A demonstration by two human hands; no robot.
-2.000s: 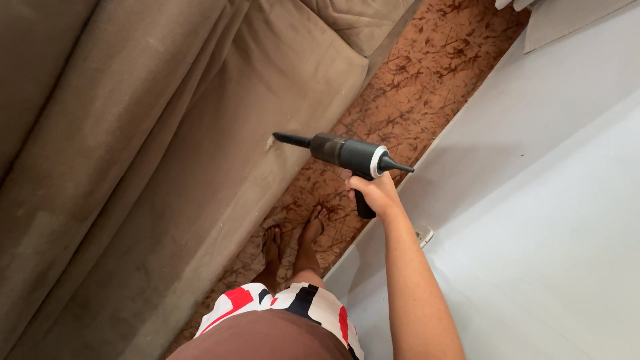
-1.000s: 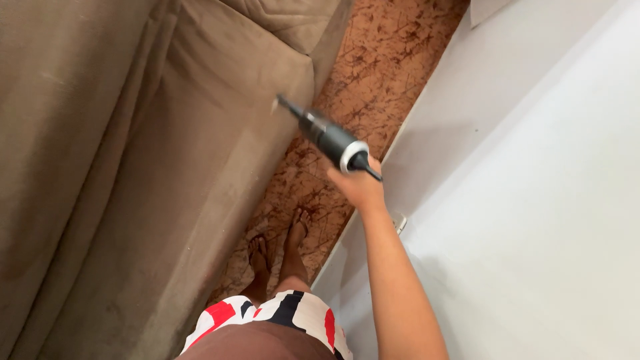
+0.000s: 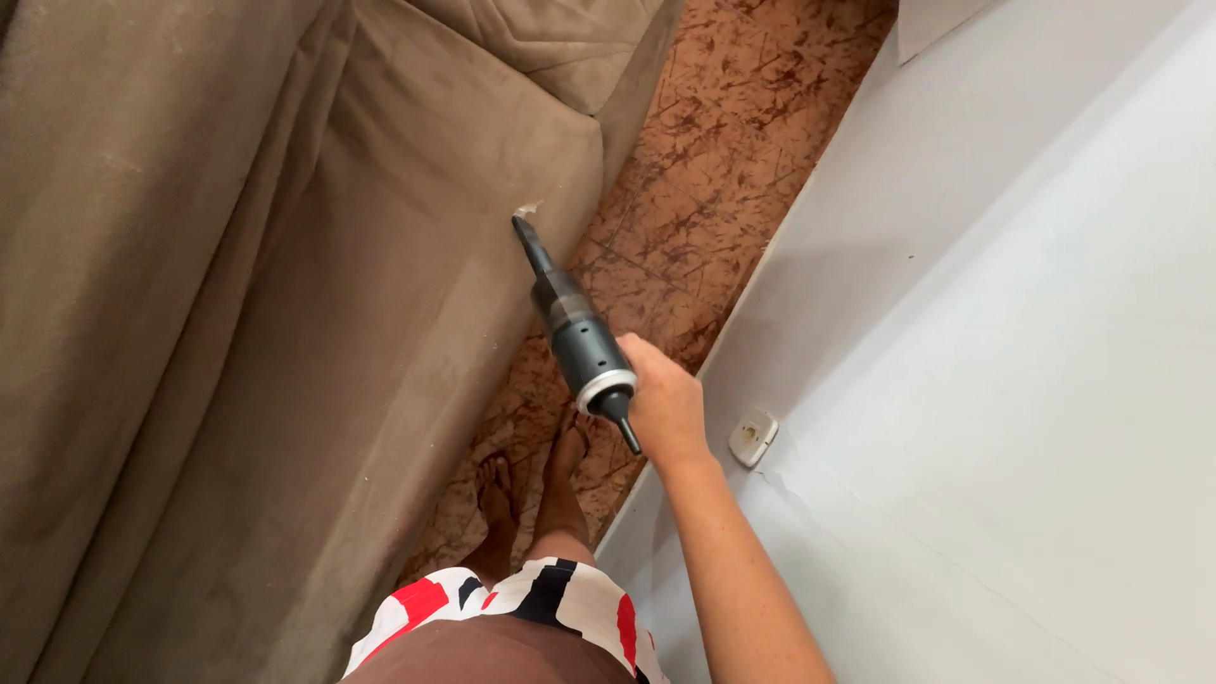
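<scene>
My right hand (image 3: 670,404) is closed on a black handheld vacuum cleaner (image 3: 581,337) with a silver ring, its grip mostly hidden behind the body. The narrow crevice nozzle (image 3: 532,245) points up and left over the seat of a brown fabric sofa (image 3: 408,237). At the nozzle's tip lies a small pale, torn-looking patch (image 3: 527,208), close to the seat's front edge. Small light specks dot the seat further down. My left hand is out of view.
A white wall (image 3: 950,380) with a wall socket (image 3: 753,438) runs along the right. Between it and the sofa is a strip of reddish-brown patterned tile floor (image 3: 731,171), where my feet in flip-flops (image 3: 499,489) stand. Folded sofa fabric lies at the left.
The vacuum cleaner has swung from nearly level to a steeper slant, nozzle upward. Its tip stays near the pale patch. The view has shifted somewhat.
</scene>
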